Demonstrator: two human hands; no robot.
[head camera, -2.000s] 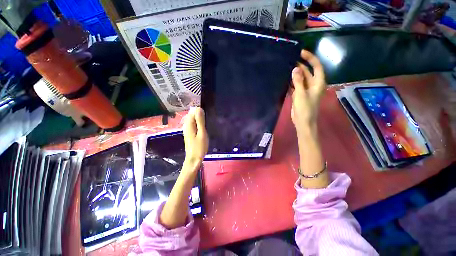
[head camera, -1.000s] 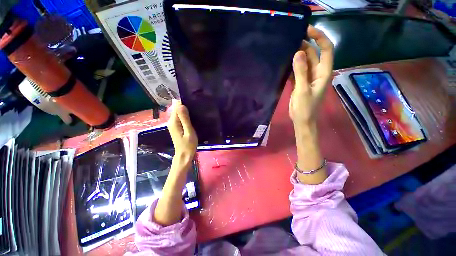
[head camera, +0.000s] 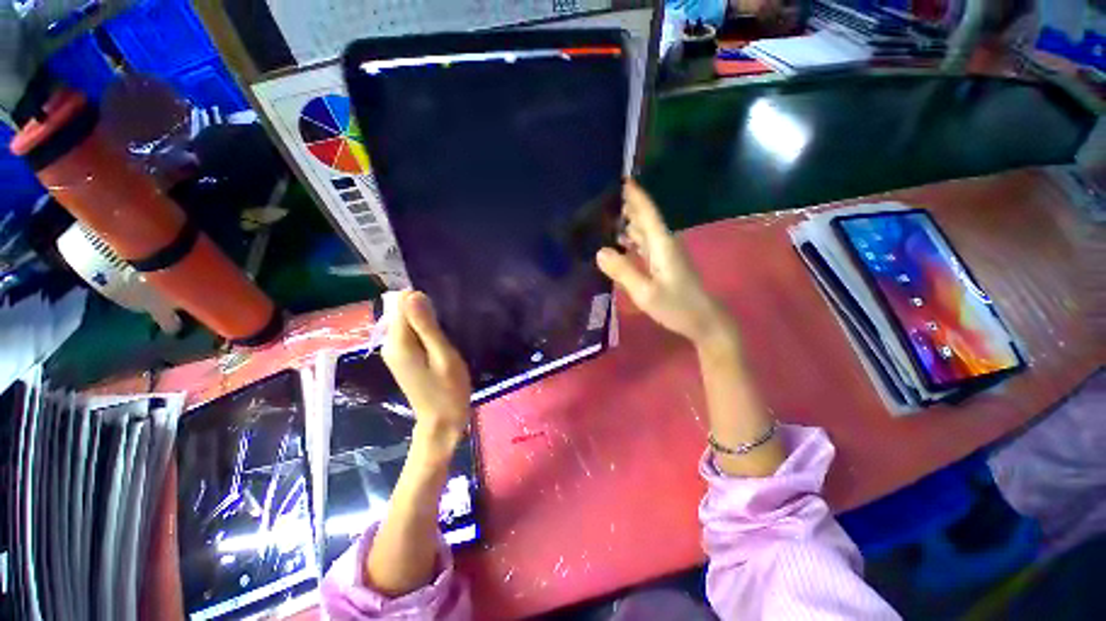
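A tablet with a dark screen is held up in front of the camera test chart, covering most of it. A white and red strip shows along its top edge, and a small white label sits near its lower right corner. My left hand grips the tablet's lower left edge, thumb in front. My right hand is at its right edge, fingertips on the edge and thumb over the screen side. What the fingers do behind the tablet is hidden.
Two dark tablets lie at left beside a fanned stack of tablets with sheets. A small pile of tablets with a lit home screen lies at right. An orange cylinder leans behind the red bench. A dark green glossy surface lies beyond.
The tablet has moved left in view and swung round, its top edge now more level. My right hand has slid lower along its right edge. My left hand keeps its hold.
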